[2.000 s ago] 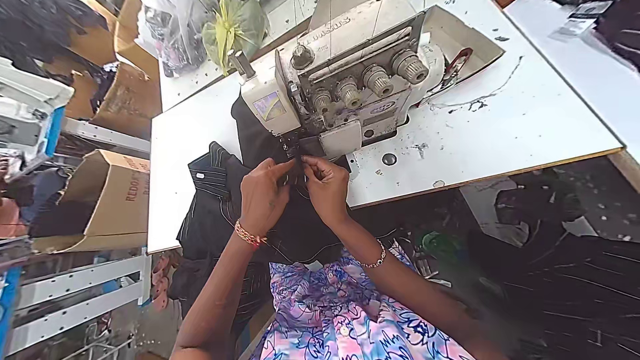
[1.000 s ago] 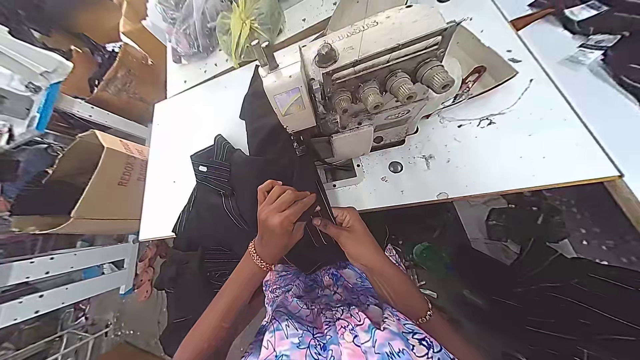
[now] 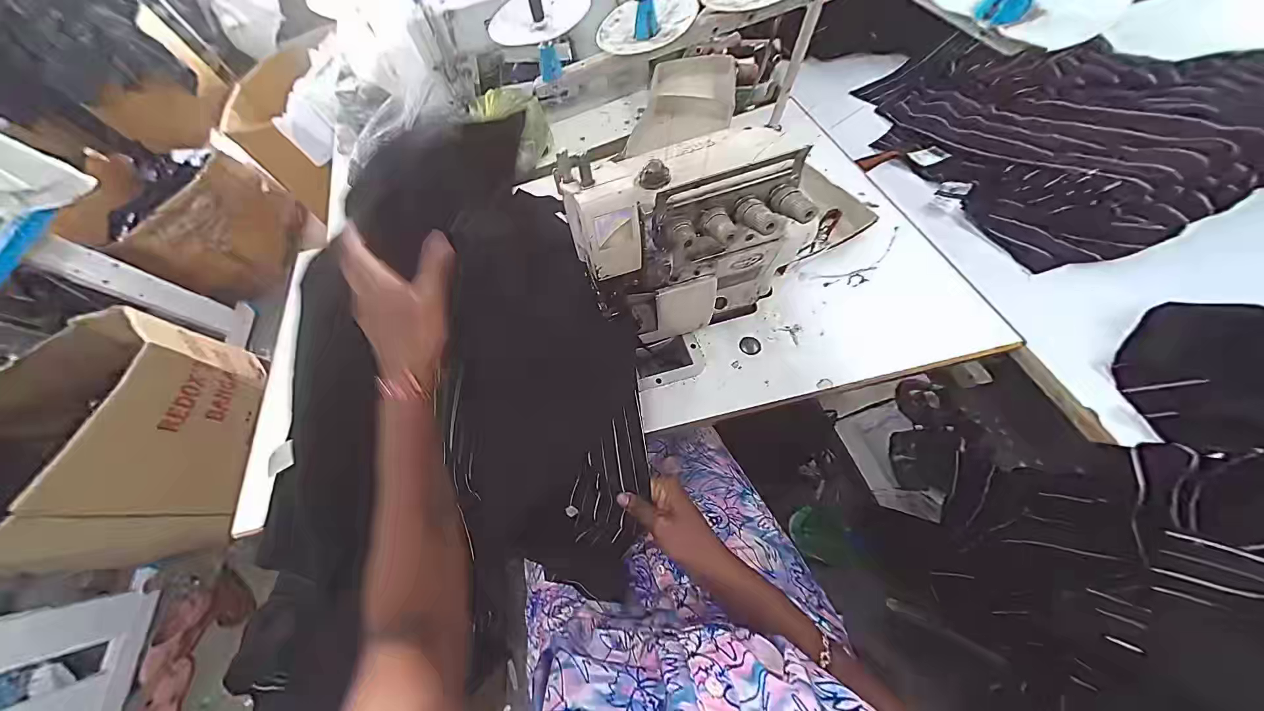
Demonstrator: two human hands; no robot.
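Observation:
Black cloth with thin white stripes (image 3: 538, 365) lies spread over the left part of the table and hangs past its front edge toward my lap. My left hand (image 3: 400, 296), blurred, is over the cloth with thumb and fingers apart. At the cloth's striped right edge, my right hand (image 3: 660, 509) pinches the fabric between thumb and fingers. An overlock sewing machine (image 3: 691, 217) stands just right of the cloth, its needle area partly hidden by the fabric.
Cardboard boxes (image 3: 148, 425) stand at the left beside a white metal frame (image 3: 148, 296). Thread cone stands (image 3: 647, 25) are behind the machine. Striped dark cloth (image 3: 1066, 148) lies on the right table, and more (image 3: 1037, 563) hangs at lower right. A yellow-green bag (image 3: 523, 118) sits behind.
Both hands were together by the needle area; now they are apart, the left farther left over the cloth and the right nearer my lap. The cloth is spread out more. The view has shifted.

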